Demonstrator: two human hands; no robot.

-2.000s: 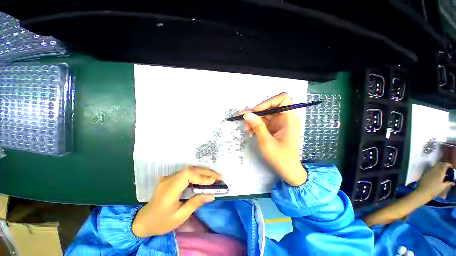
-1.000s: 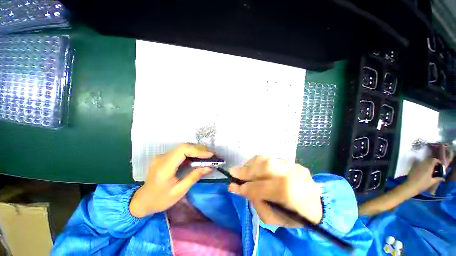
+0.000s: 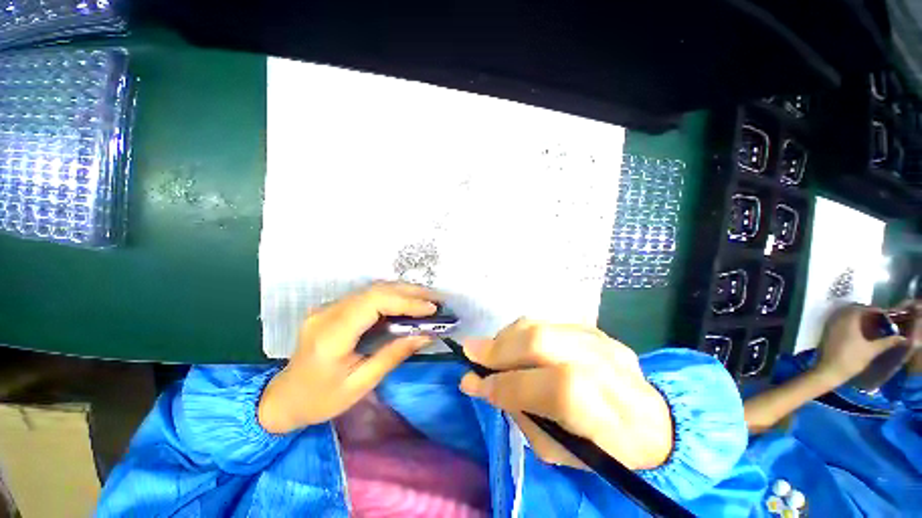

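My left hand (image 3: 349,354) holds a small device housing (image 3: 423,326) by its ends, its silver-white rim facing me, over the front edge of the white sheet (image 3: 344,152). My right hand (image 3: 566,390) holds a thin black pencil-like tool (image 3: 596,460) slantwise. The tool's fine tip is at or just beside the housing's rim; whether it touches, I cannot tell. A pile of tiny dark loose parts (image 3: 416,263) lies on the sheet behind the housing, with more specks scattered toward the right.
A clear component tray (image 3: 645,228) sits at the sheet's right edge, and a black tray of housings (image 3: 746,218) beyond it. Clear trays (image 3: 63,152) are at the left on the green bench (image 3: 192,263). A cardboard box (image 3: 45,455) is below left. Another person's hand (image 3: 849,344) works at right.
Over two seconds, my right hand has come down from above the loose parts to the housing, bringing the tool tip to its rim. My left hand still holds the housing. The view has shifted slightly.
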